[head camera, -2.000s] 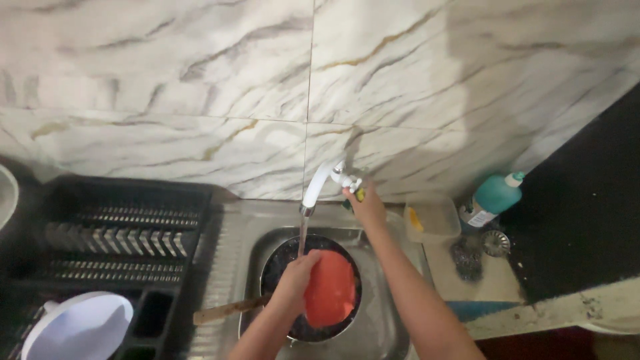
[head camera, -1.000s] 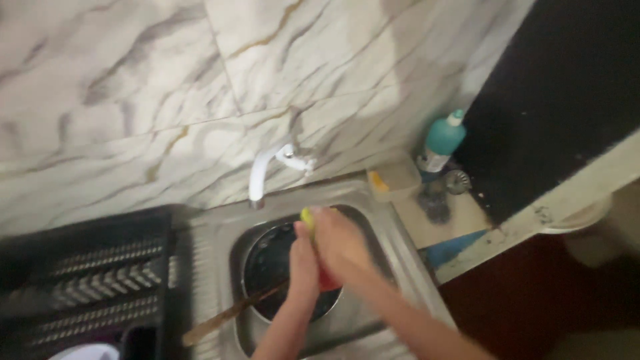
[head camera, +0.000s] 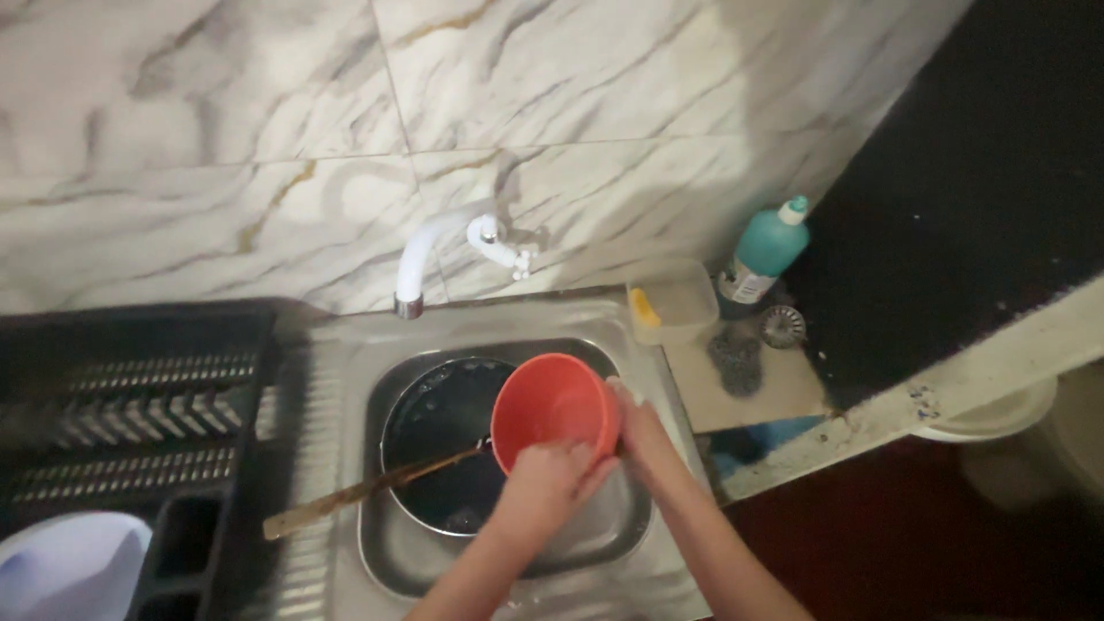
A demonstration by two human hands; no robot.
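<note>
A red plastic cup (head camera: 552, 397) is tilted with its mouth toward the camera, over the right part of a stainless steel sink (head camera: 595, 552). My left hand (head camera: 556, 474) grips its near rim, with the fingers partly inside. At the cup's right side, my right hand (head camera: 634, 418) supports the outer wall; its fingertips are mostly hidden. Below and to the left, a round pan of dark water (head camera: 431, 440) sits in the basin. A wooden handle (head camera: 345, 504) slants from the pan over the sink's left edge. The white faucet (head camera: 417, 259) shows no running water.
On the left stands a black dish rack (head camera: 164, 336) with a white bowl (head camera: 78, 561). Right of the sink are a clear plastic container (head camera: 681, 297) holding something yellow, a steel scourer (head camera: 736, 358), a sink strainer (head camera: 783, 327) and a teal bottle (head camera: 770, 243). A marbled tile wall rises behind.
My right hand has left the faucet's tap for the cup, and the water stream has stopped. The yellow-green thing seen at my right hand earlier is now out of sight. The cup's open mouth now shows.
</note>
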